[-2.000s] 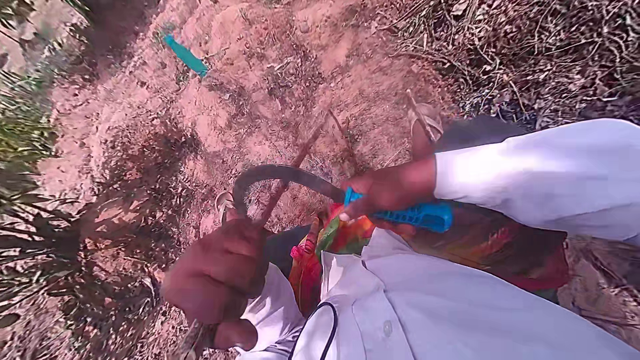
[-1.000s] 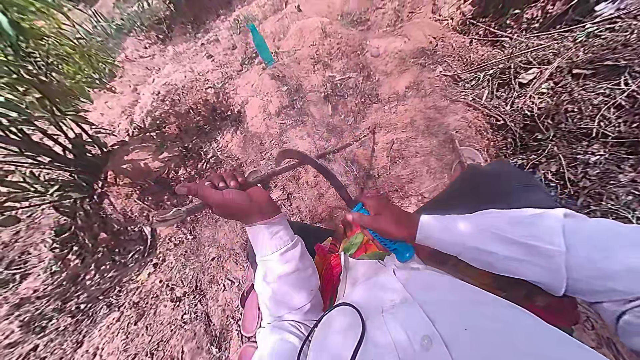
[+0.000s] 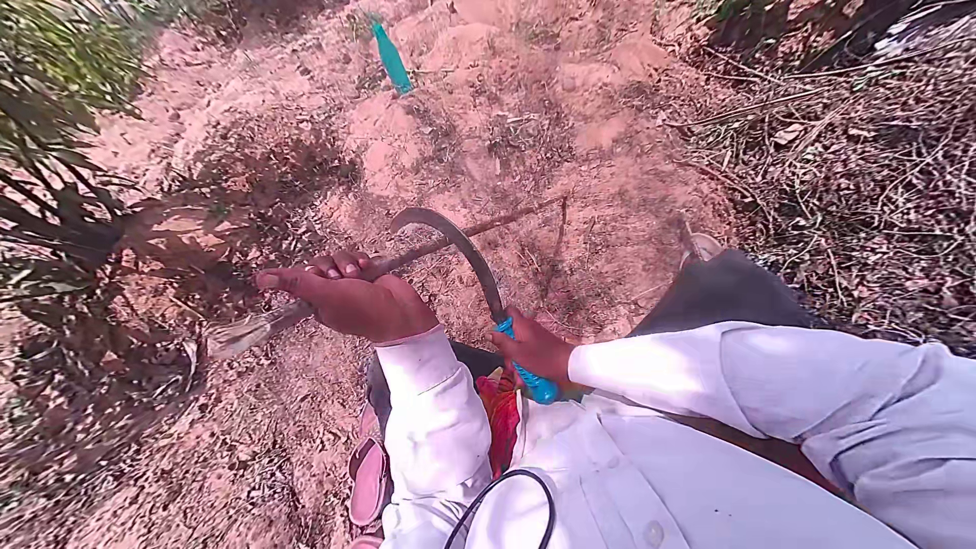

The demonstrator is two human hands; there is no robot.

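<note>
My left hand (image 3: 358,297) is closed around a wooden stick (image 3: 427,248), palm turned up, with the thumb stretched out to the left. The stick's thick, pale, split-looking end points to the lower left, and its thin end reaches up and right over the soil. In my right hand (image 3: 534,351) is the blue handle of a sickle (image 3: 479,267). The curved metal blade rises from that hand and crosses the stick, its tip bending left beyond it. Whether blade and stick touch, I cannot tell.
A teal bottle (image 3: 390,59) lies on the reddish soil ahead. Leafy plants (image 3: 61,168) stand at the left. Dry twigs and brush (image 3: 877,198) are heaped at the right. A pink shoe (image 3: 368,480) shows at the lower left beside my clothing.
Two seconds ago my left hand was nearer my body with its back showing; now its palm faces up, farther along the stick's thick end. The view has turned.
</note>
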